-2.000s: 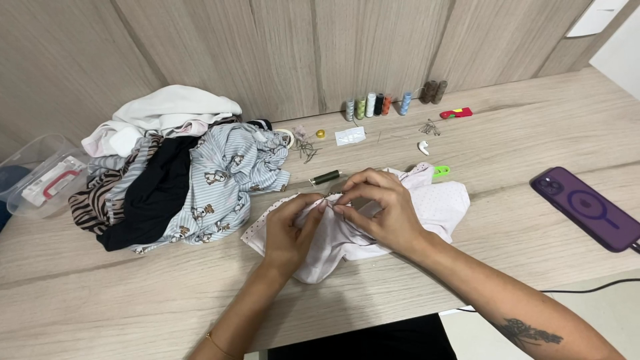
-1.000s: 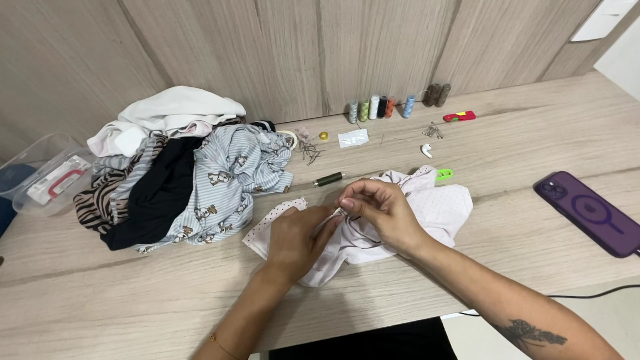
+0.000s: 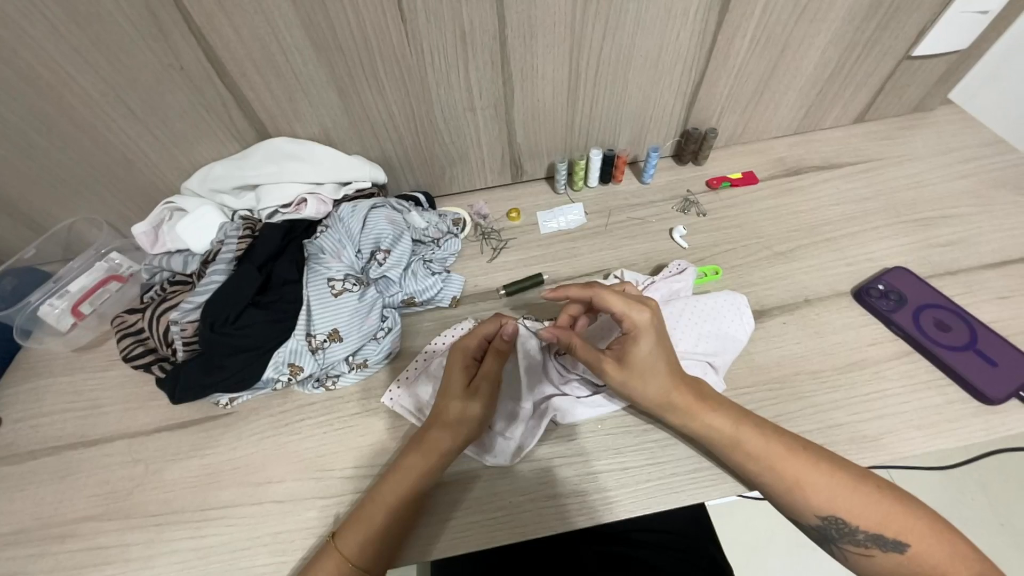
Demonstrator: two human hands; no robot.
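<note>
A pale cloth with small dots [image 3: 704,328] lies bunched on the table under both hands. My left hand [image 3: 472,376] pinches its upper edge between thumb and fingers. Close to the right of it, my right hand [image 3: 624,336] has thumb and forefinger at the same edge; whether a needle is between them is too small to tell. Just above the hands lies a spool of dark green thread [image 3: 522,285]. A bright green plastic piece [image 3: 708,274] touches or lies beside the cloth's upper right edge.
Folded clothes [image 3: 344,296] are heaped at left beside a clear plastic box [image 3: 72,296]. Thread spools [image 3: 594,167] stand along the back panel. Nearer are safety pins [image 3: 690,205], a white earbud [image 3: 679,235] and a red tool [image 3: 732,181]. A purple phone [image 3: 944,332] lies at right.
My left hand has turned so that its thumb shows on the cloth's edge again. The fingers of my right hand have spread more, and a small gap shows between the hands.
</note>
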